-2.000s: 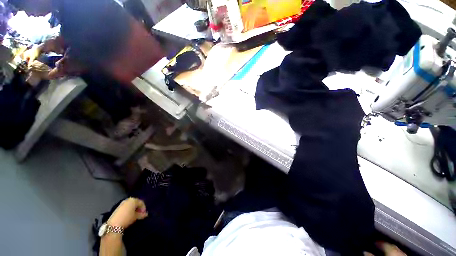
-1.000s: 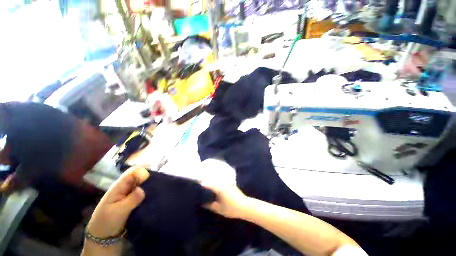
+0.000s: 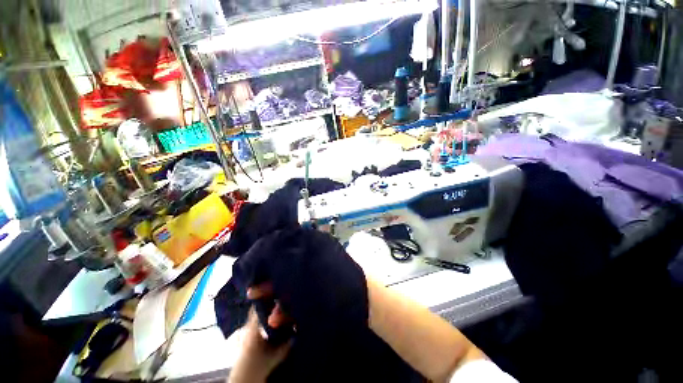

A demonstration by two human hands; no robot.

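A black cloth piece (image 3: 322,280) is bunched up in front of the sewing machine and hides part of the table. My left hand (image 3: 263,329) holds the cloth from below, its fingers curled into a fold. My right forearm reaches in from the lower right; my right hand is hidden behind or under the cloth. The white sewing machine (image 3: 397,202) stands just beyond, with more black cloth (image 3: 273,209) lying left of its head.
Black-handled scissors (image 3: 401,249) and a slim black tool (image 3: 448,265) lie on the machine bed. A yellow box (image 3: 193,228) and a blue strip (image 3: 198,293) are at left. Purple fabric (image 3: 592,168) lies at right. Thread cones (image 3: 401,93) stand behind.
The view has swung up and right toward the machine. Both hands have come to the cloth, and it is now raised and bunched in front of the machine.
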